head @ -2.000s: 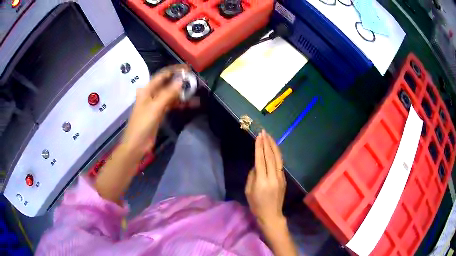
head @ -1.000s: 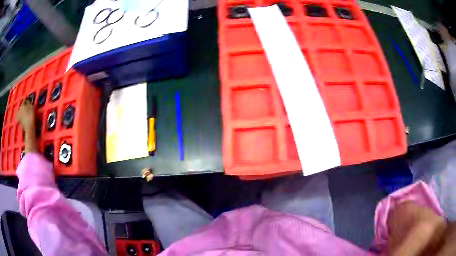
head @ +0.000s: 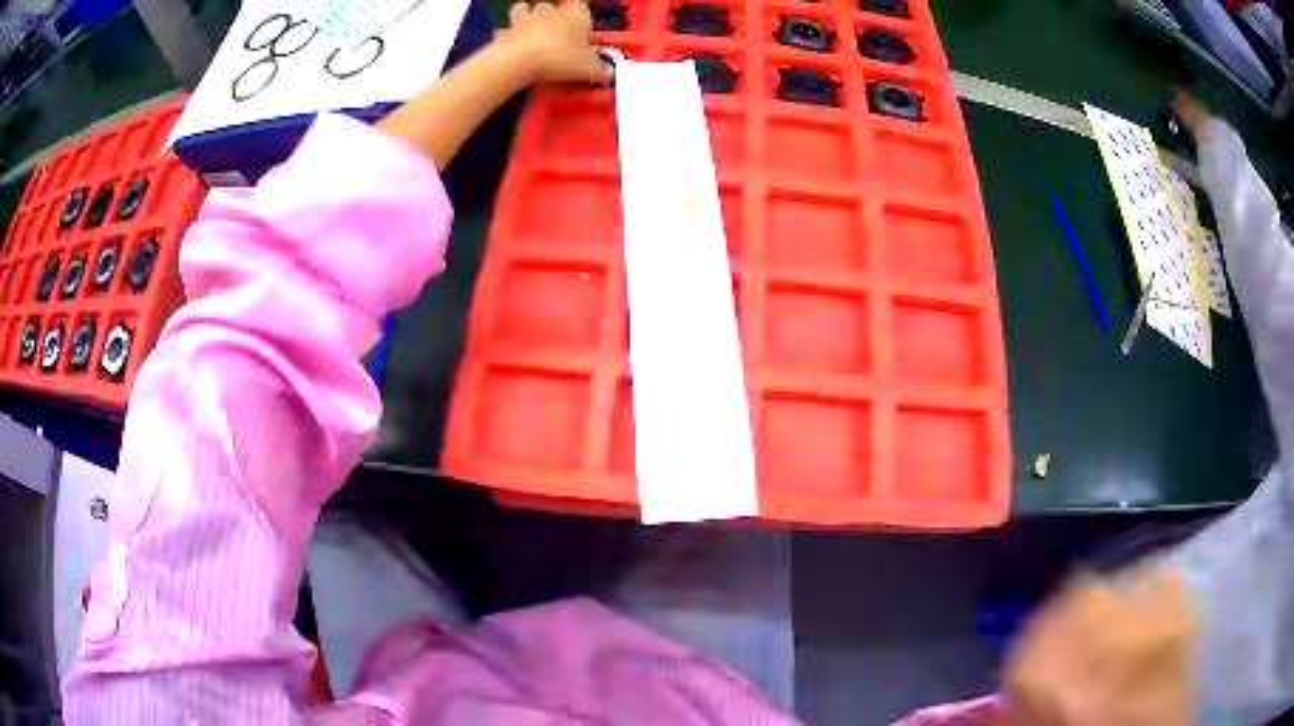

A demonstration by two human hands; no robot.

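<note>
The large red tray (head: 815,234) lies in front of me, with black round units (head: 806,85) in its far pockets. A long white strip (head: 684,298) lies lengthwise across it. My left hand (head: 556,46) reaches over the tray's far left part, its fingertips down by the strip's far end. A small pale edge shows at the fingertips, but I cannot tell if the hand holds anything. My right hand (head: 1100,655) is a blur at the bottom right, above the lap; its fingers and any contents cannot be made out.
A second red tray (head: 92,270) with ringed units is at the left. A blue box (head: 270,153) bears a white sheet with rings (head: 291,88). At the right are a blue stick (head: 1081,263), printed paper (head: 1157,234) and another person's grey sleeve (head: 1249,263).
The view has shifted right. My left hand has left the left tray and now reaches to the far part of the large tray. My right hand stays low at the right, blurred.
</note>
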